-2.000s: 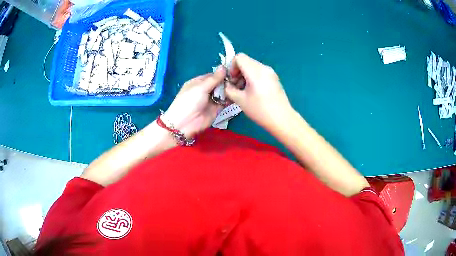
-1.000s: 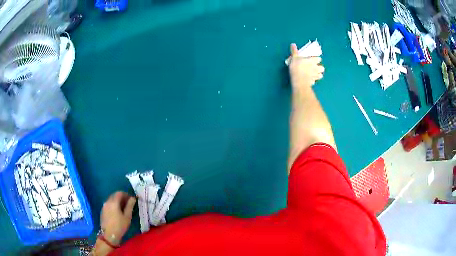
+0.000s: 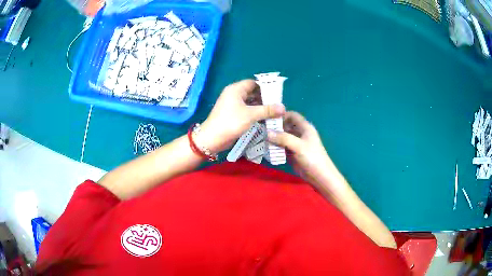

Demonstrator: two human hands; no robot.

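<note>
My left hand (image 3: 237, 114) grips a bundle of white long strap pieces (image 3: 274, 94), its thumb across the front and the flared ends pointing up. My right hand (image 3: 299, 141) holds the same bundle lower down, thumb on its front face. The bundle stands roughly upright, with dark marks across its lower part. Other white strips with rows of dark holes (image 3: 247, 143) lie fanned just left of the bundle's lower end, near my body; the hands partly hide them.
A blue plastic basket (image 3: 135, 110) full of short white pieces is at the upper left. A heap of small dark metal parts (image 3: 146, 138) lies below it. Loose white strips (image 3: 482, 141) and a thin pointed tool (image 3: 456, 186) are at the far right. A red stool (image 3: 414, 252) stands below the bench.
My right hand has come back from the far right to meet my left hand at the bundle. The left hand has closed on it. The view has swung back left.
</note>
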